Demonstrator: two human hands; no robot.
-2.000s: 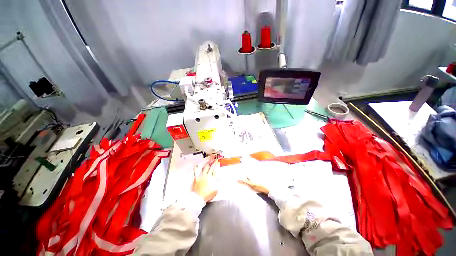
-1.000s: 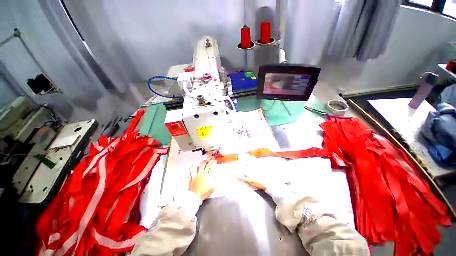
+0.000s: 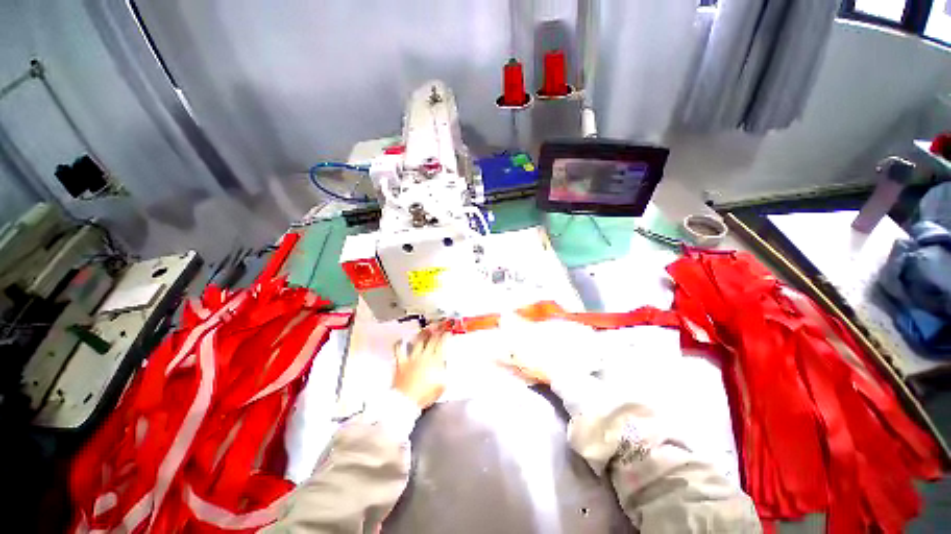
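A red strap runs from under the head of the white sewing machine rightward to the right pile of straps. My left hand lies flat at the strap's left end, fingertips beside the needle area, which is too small and bright to make out. My right hand is on the pale work plate just below the strap; glare washes out its fingers, so its hold cannot be told. The left pile of straps shows pale stripes.
A black control screen stands right of the head, with a tape roll near it. Two red thread cones stand behind. A blue hose loops left of the head. A blue box and a green mat lie near the machine.
The view has shifted slightly. Both hands stay nearly in place by the needle area, and the strap lies much as before.
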